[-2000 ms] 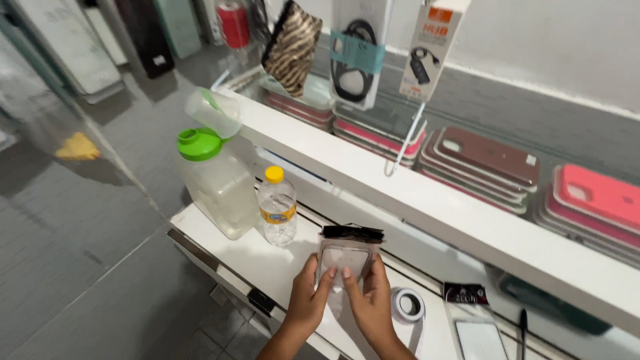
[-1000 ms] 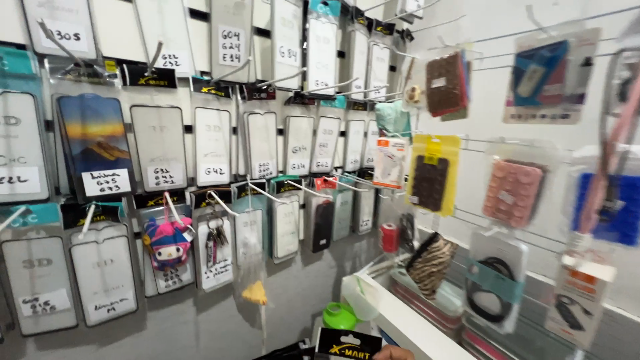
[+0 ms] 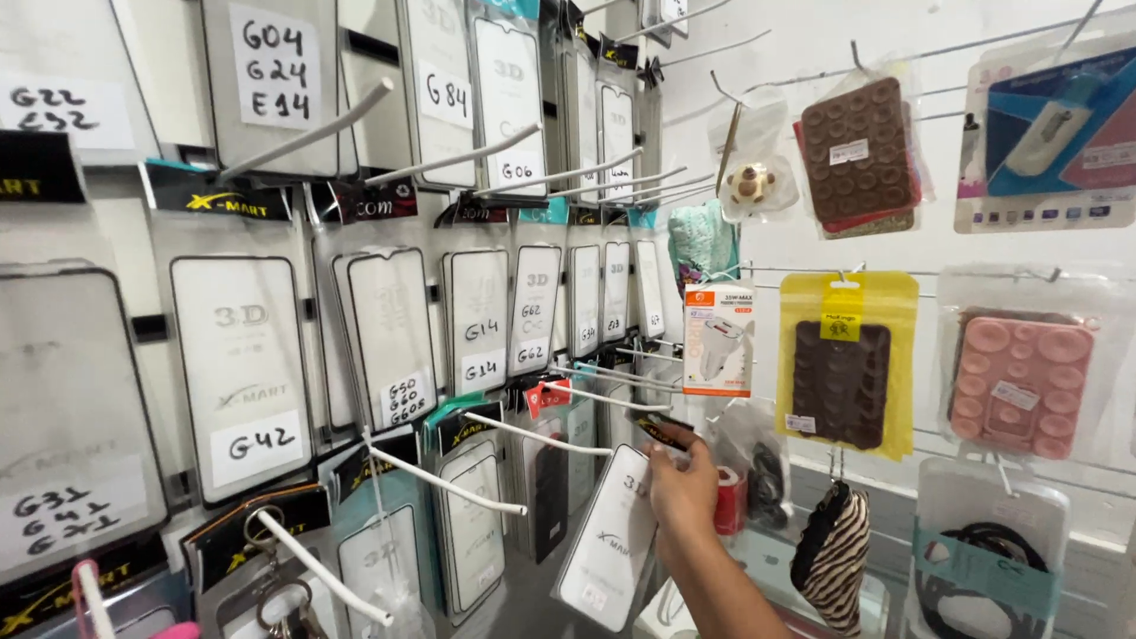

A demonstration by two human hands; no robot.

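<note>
My right hand (image 3: pixel 683 484), at the lower middle, grips a packaged phone screen protector (image 3: pixel 608 537) near its black top card. The pack hangs tilted beside the tip of a white display hook (image 3: pixel 537 435); whether it touches the hook I cannot tell. Behind and left of it hang more packs, among them a dark one (image 3: pixel 548 497) and a pale screen protector (image 3: pixel 475 532). My left hand is out of the frame.
White hooks jut out from the left wall, one (image 3: pixel 324 568) holding key rings. Screen protectors (image 3: pixel 240 355) hang in rows. On the right wall hang a boxed car charger (image 3: pixel 717 342), suction-cup pads (image 3: pixel 848 382), a zebra-striped pouch (image 3: pixel 832 559) and a bagged cable (image 3: pixel 985 568).
Two seconds ago both hands held a clear pack over the white counter. Now one hand is raised at the hooks with a screen protector pack. The view has swung up to the wall.
</note>
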